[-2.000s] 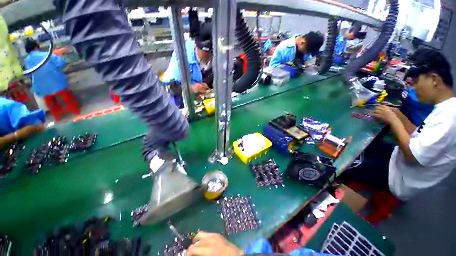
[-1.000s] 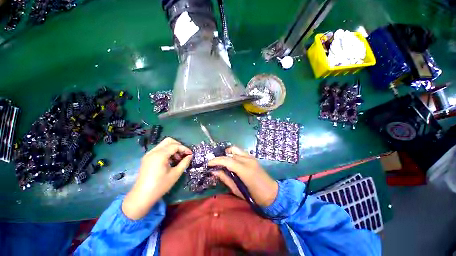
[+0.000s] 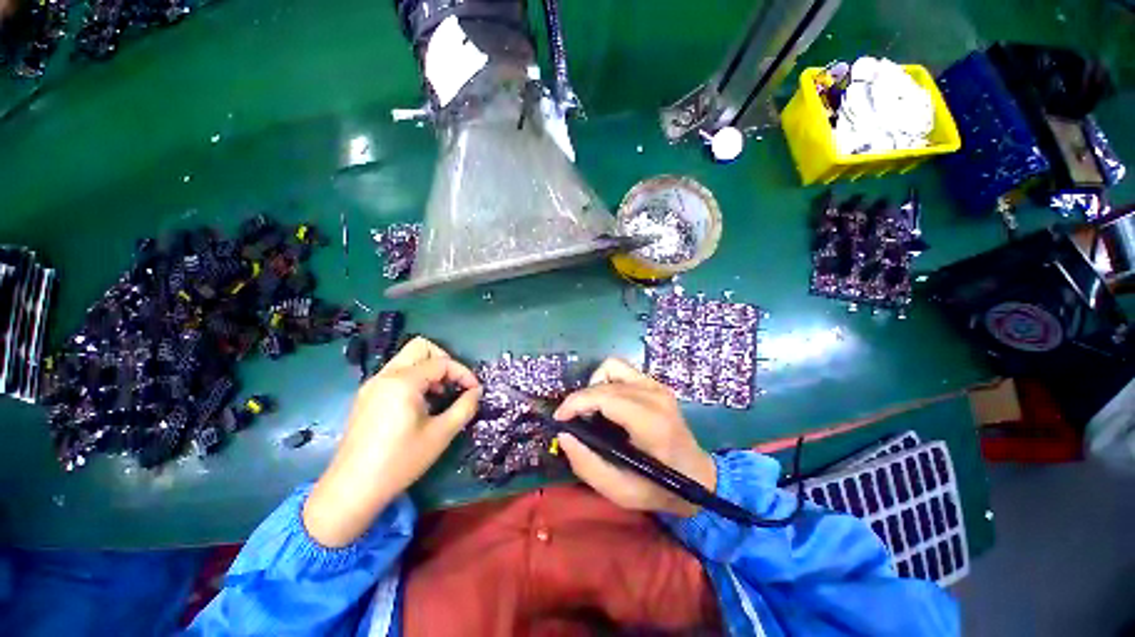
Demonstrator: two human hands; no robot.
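A speckled PCB panel lies on the green bench mat between my hands, with dark parts on its lower half. My left hand is at its left edge, thumb and forefinger pinched on a small black component, mostly hidden by the fingers. My right hand is closed on the black handle of a soldering iron, its cable running right over the sleeve. The iron points left at the panel; its tip is hard to make out against the parts.
A component pile lies left. The fume hood hangs above the work beside a round tin. A second panel, populated panel, yellow basket and fan are right. A slotted tray lies lower right.
The view has tipped down from the wider room to the bench. Since one second ago my right hand has shifted slightly right and the iron now lies across it, aimed left. My left hand has barely moved.
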